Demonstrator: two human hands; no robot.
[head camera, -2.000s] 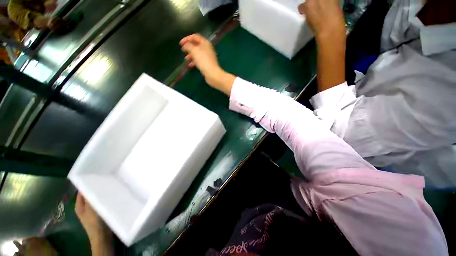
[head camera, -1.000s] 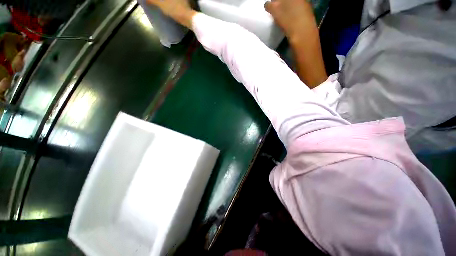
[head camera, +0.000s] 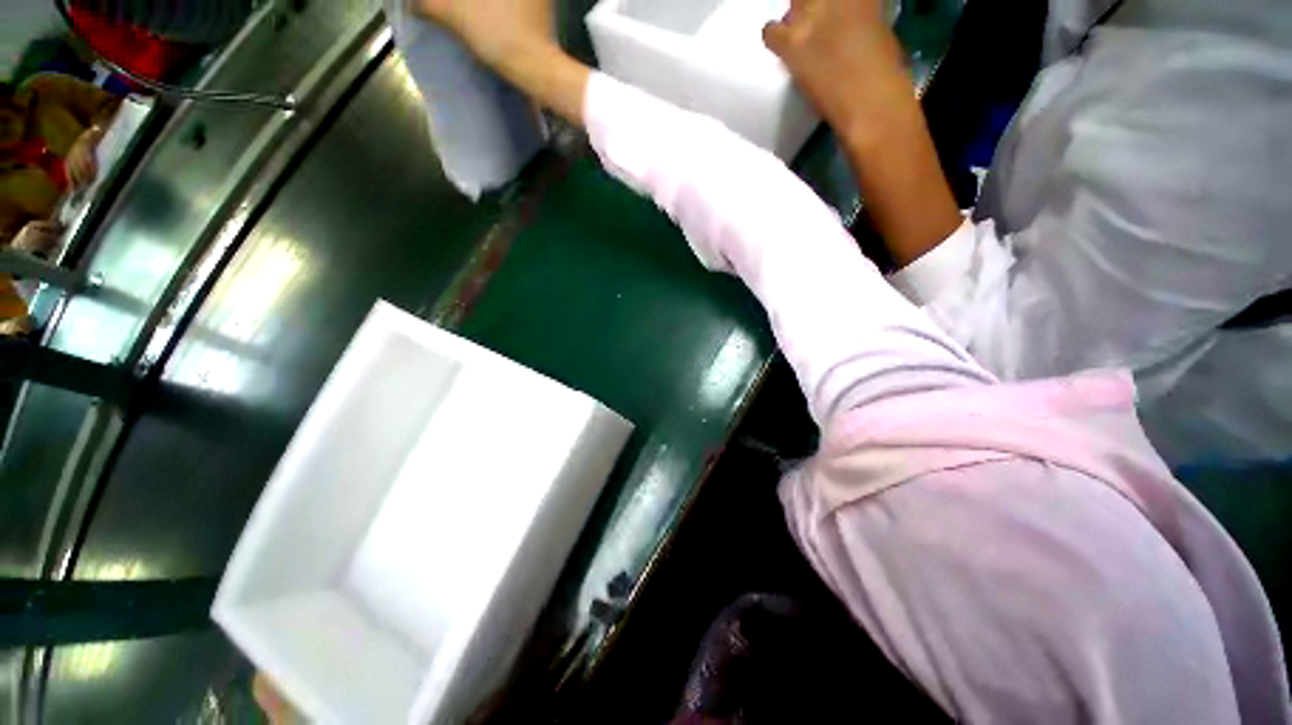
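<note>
An open, empty white foam box (head camera: 475, 489) lies at the lower left, tilted in view, across the green bench edge (head camera: 645, 319). Its lower end is cut off by the picture's edge. My left hand (head camera: 272, 700) shows only as a small piece of skin at the box's lower left corner; its grip is hidden. My right hand (head camera: 499, 31), at the top edge and partly cut off, is closed on the upper part of a grey wrapped product (head camera: 475, 121). The product hangs beyond the bench's inner edge, above the box and apart from it.
A neighbour's hand (head camera: 836, 57) holds another white foam box (head camera: 694, 64) at the top centre. The neighbour's pale clothing (head camera: 1134, 213) fills the right. A dark shiny conveyor (head camera: 184, 467) with rails runs along the left. Other people's hands and a red object show at upper left.
My right hand has moved from empty above the bench to the top edge and taken hold of the grey product. The white box sits lower in view. Less of my left hand shows.
</note>
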